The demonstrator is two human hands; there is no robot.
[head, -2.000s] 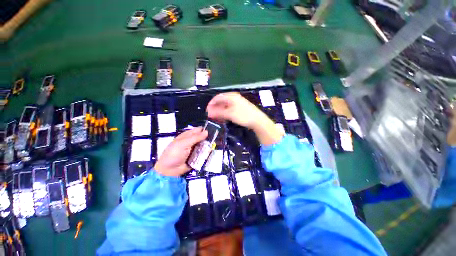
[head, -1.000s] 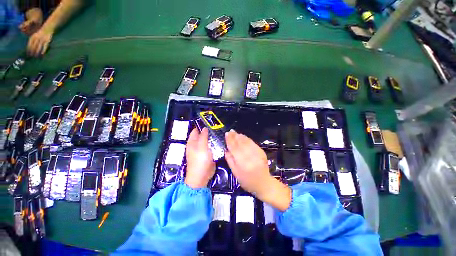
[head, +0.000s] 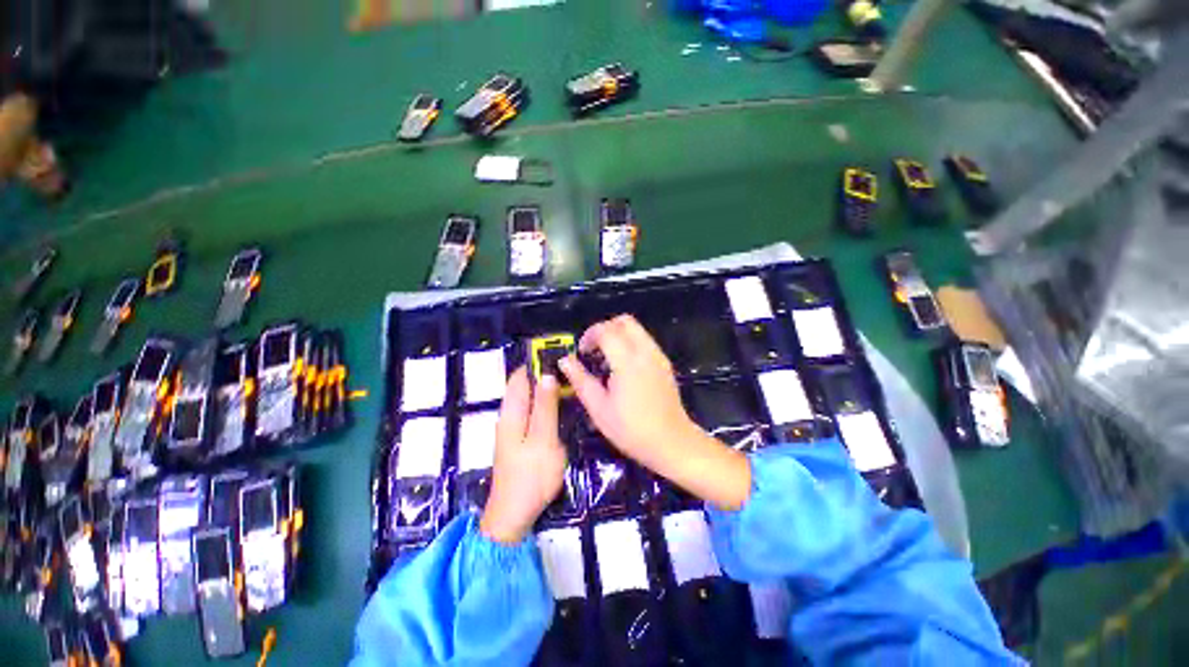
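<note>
The black front housing with a yellow frame [head: 553, 349] is held over the black parts tray [head: 730, 450]; its lower part is hidden by fingers. My left hand [head: 526, 450] grips it from the left and below. My right hand [head: 642, 397] grips its right side, with fingers bent at the upper edge. I cannot tell whether a board assembly is inside the housing. White-faced flat parts [head: 622, 556] lie in several tray pockets.
Dense stacked phone units [head: 179, 534] lie left. Board assemblies [head: 526, 242] stand in a row beyond the tray. Yellow-framed housings [head: 858, 199] lie far right. A cardboard piece [head: 968, 317] and clear blister trays [head: 1108, 352] are at right. A blurred hand [head: 29, 150] is far left.
Since one second ago, the yellow-framed housing has turned more upright, and my right hand has moved up to its upper right edge. Earlier, a board assembly without yellow frame was in my left hand.
</note>
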